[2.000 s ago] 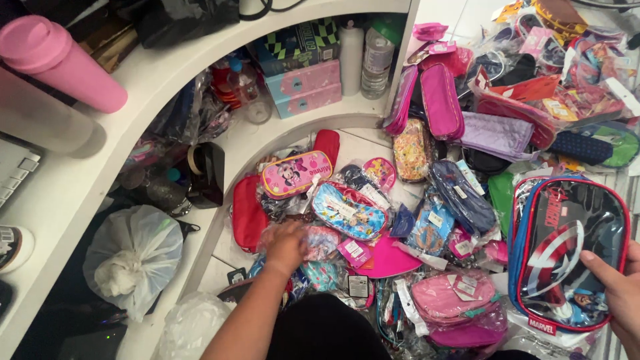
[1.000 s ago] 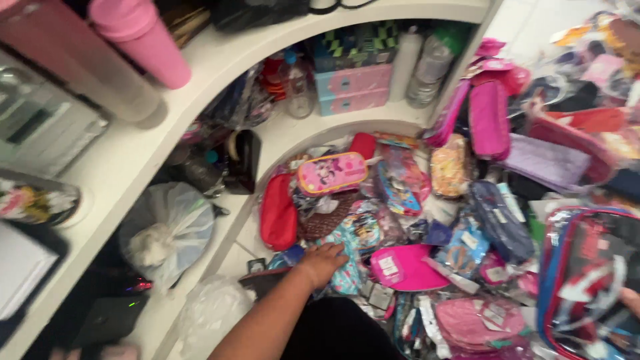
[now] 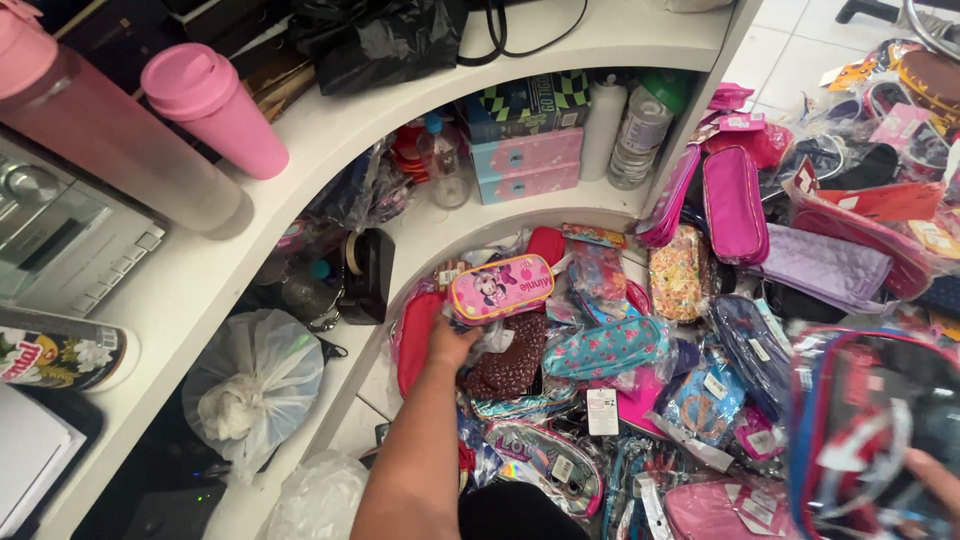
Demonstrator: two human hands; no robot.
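My left hand (image 3: 451,341) reaches into a floor pile of pencil cases, its fingers partly hidden under the near edge of a pink Minnie pencil case with yellow trim (image 3: 502,286); whether it grips anything there is unclear. Beside it lie a red case (image 3: 418,341) and a dark brown patterned case (image 3: 514,360). A teal case with pink flowers (image 3: 607,349) rests to their right. At the right edge, my right hand (image 3: 934,476), blurred and partly out of view, holds a clear-fronted pencil case with blue and red trim (image 3: 862,427).
A curved white shelf (image 3: 300,187) bounds the pile, bearing a pink tumbler (image 3: 214,109) and a black bag (image 3: 382,41). Boxes (image 3: 525,165) and bottles stand on the lower shelf. A knotted plastic bag (image 3: 255,382) sits at lower left. More wrapped cases spread right.
My left hand has moved from the middle of the pile to the Minnie case. The teal flowered case now lies further right, on top of the pile. My right hand still holds the clear-fronted case.
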